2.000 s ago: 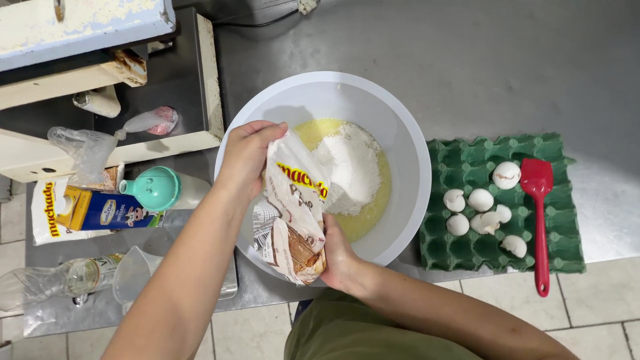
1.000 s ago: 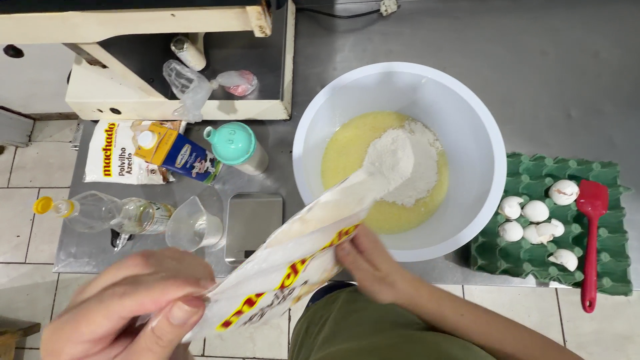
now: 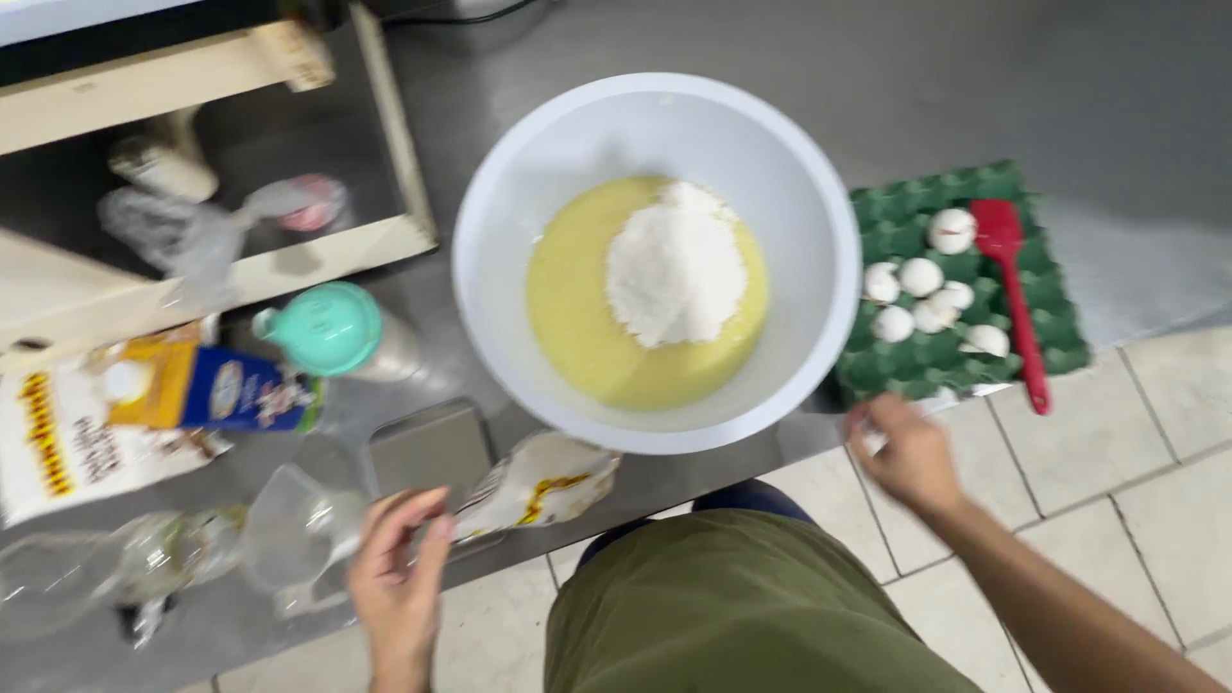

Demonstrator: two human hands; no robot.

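Observation:
A large white plastic bowl stands on the steel counter, with a heap of white powder on pale yellow liquid. Just beyond the bowl's near left side lies the crumpled starch bag at the counter edge. My left hand is beside the bag's left end, thumb and fingers apart, apparently holding nothing. My right hand is by the near edge of a green egg tray, its fingers curled around something small and whitish that is blurred. Several eggshells and a red spatula lie on the tray.
At the left are a shaker with a turquoise lid, a blue and yellow carton, another starch bag, a clear jug and a clear bottle. A kitchen scale sits between them and the bowl. A cream metal frame stands behind.
The starch bag, held over the bowl earlier, now lies on the counter, let go. My right hand has moved right, toward the egg tray. The powder heap in the bowl looks larger than two seconds ago.

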